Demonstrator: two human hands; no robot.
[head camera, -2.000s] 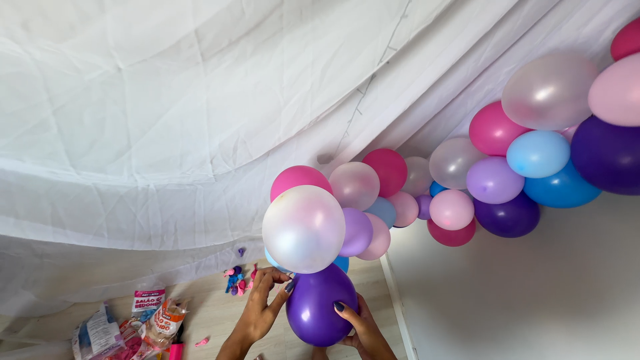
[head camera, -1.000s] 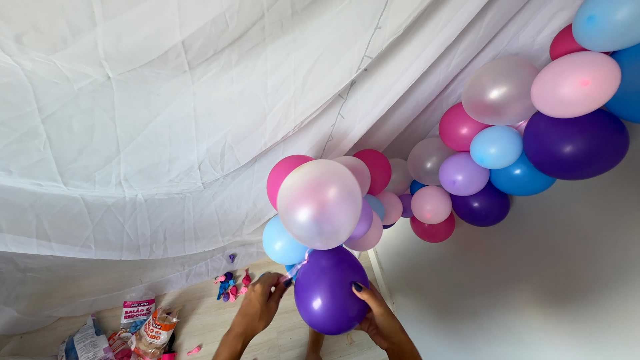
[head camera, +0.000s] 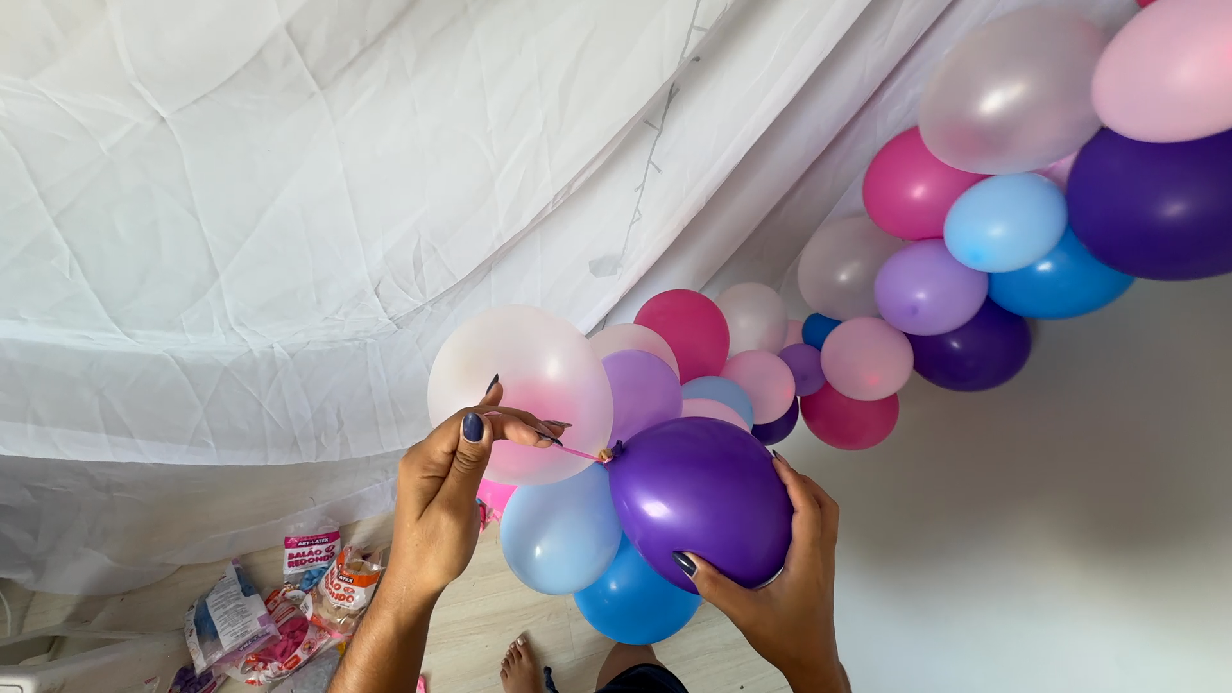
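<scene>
My right hand holds a dark purple balloon from its right side and below. Its knot points left, where a thin pink strip meets it beside a small tan knot. The other end of that strip is pinched in the fingers of my left hand. Behind the left hand sits a pearly white balloon. Below it are a light blue balloon and a darker blue balloon. A lilac balloon lies just above the purple one.
A balloon garland in pink, blue, purple and white climbs to the upper right. White draped fabric with a thin light string hangs behind. Bags of uninflated balloons lie on the pale wood floor, near a bare foot.
My left hand has risen from beside the purple balloon's left side to in front of the white balloon, drawing the pink strip out leftward. The purple balloon has tilted, its knot now at the left.
</scene>
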